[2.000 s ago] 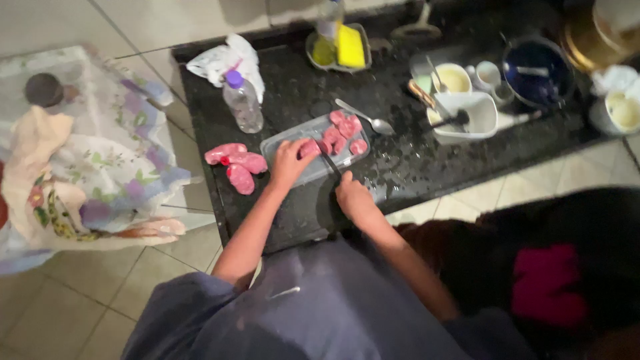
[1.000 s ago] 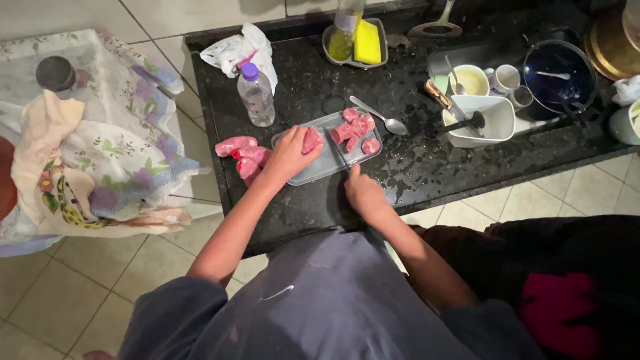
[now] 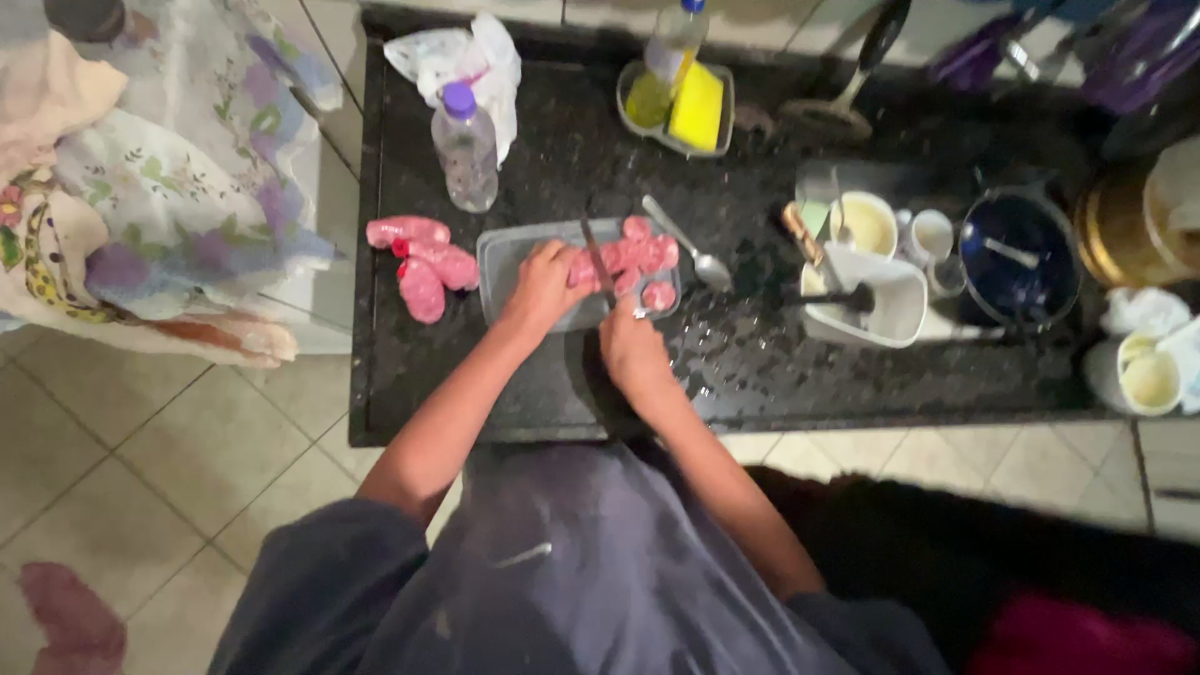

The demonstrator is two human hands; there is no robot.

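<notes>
My left hand [image 3: 544, 289] grips one end of a raw sausage [image 3: 583, 270] over a clear plastic tray [image 3: 504, 246]. In my right hand [image 3: 636, 347] is a knife [image 3: 597, 255], its blade lying across the sausage beside my left fingers. Several cut sausage pieces [image 3: 647, 253] rest at the right end of the tray, one of them [image 3: 659, 296] apart near the front corner. Left of the tray, whole raw sausages [image 3: 427, 267] with red ties lie on the black stone counter. A metal spoon [image 3: 689, 246] lies just right of the tray.
A purple-capped plastic bottle [image 3: 466, 155] and a white plastic bag [image 3: 497, 66] stand behind the sausages. Farther back is a dish with a yellow sponge [image 3: 697, 106]. To the right are a white container [image 3: 900, 305], cups and a dark blue pot [image 3: 1020, 258]. A dark-clothed person or animal is unclear at lower right.
My left hand still holds the sausage, and the knife stays in my right hand. The knife blade now lies across the sausage close to my left fingers. The view has shifted.
</notes>
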